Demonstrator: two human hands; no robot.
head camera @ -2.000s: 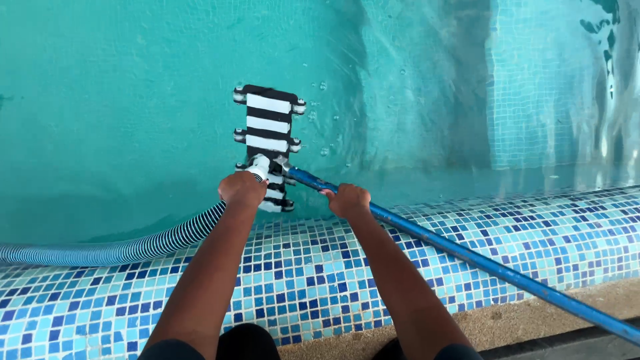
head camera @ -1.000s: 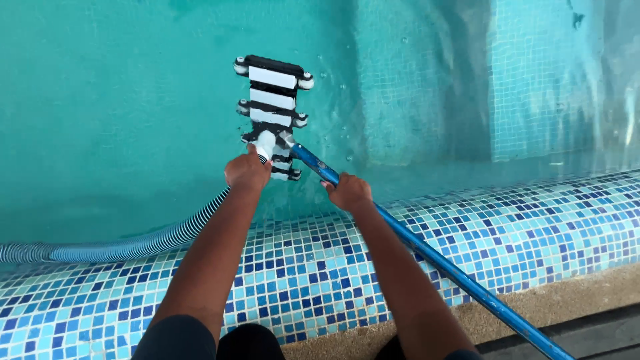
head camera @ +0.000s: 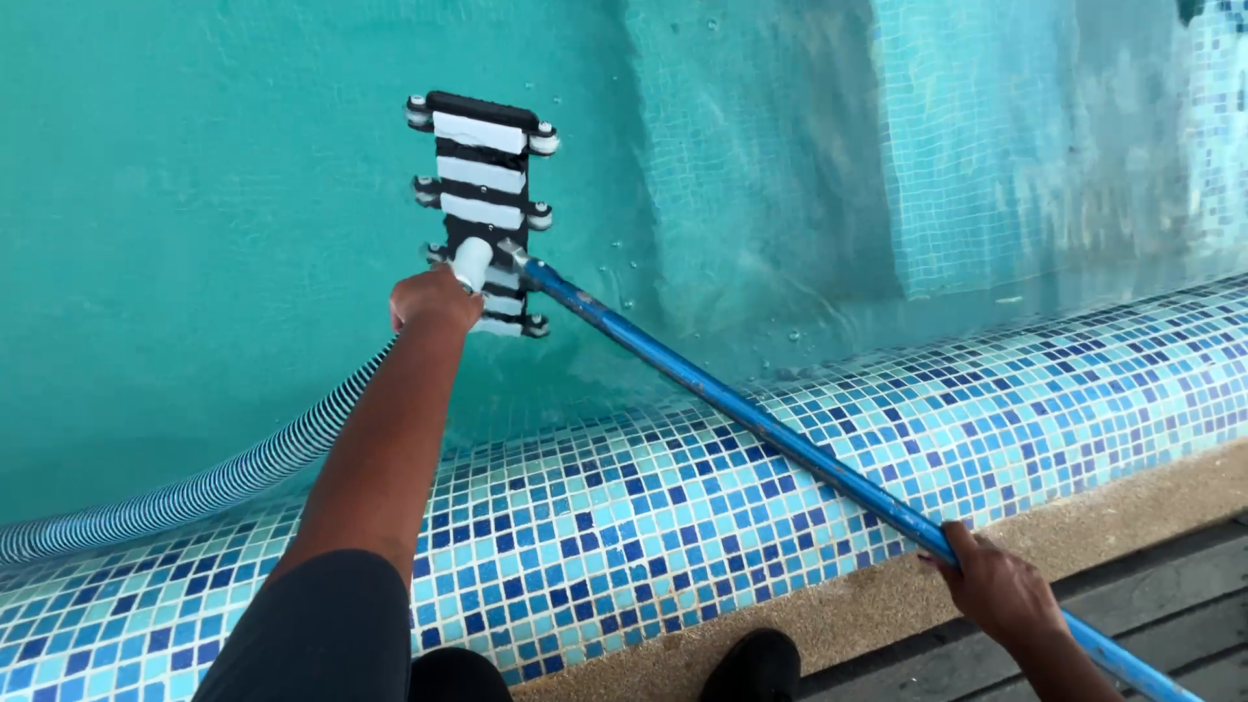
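Note:
A black and white pool vacuum head (head camera: pixel 481 175) with small wheels along its sides lies at the water, its lower end beneath my left hand's reach. My left hand (head camera: pixel 436 297) grips the end of a ribbed suction hose (head camera: pixel 263 468) at the white connector (head camera: pixel 474 261) on the head. From the head's metal bracket a blue telescopic pole (head camera: pixel 721 395) slants down to the right across the tiled rim. My right hand (head camera: pixel 999 582) is closed around that pole near the deck. Fingers of my left hand are partly hidden.
The rounded pool edge (head camera: pixel 624 507) is covered with blue mosaic tiles. Beside it run a pebbled border (head camera: pixel 868 614) and grey deck boards (head camera: pixel 1150 595). A black shoe (head camera: pixel 756 668) stands on the border. Underwater tiled surfaces show at the upper right.
My right hand has moved down and right along the blue pole, from near the vacuum head to above the stone border. My left hand remains at the hose connector.

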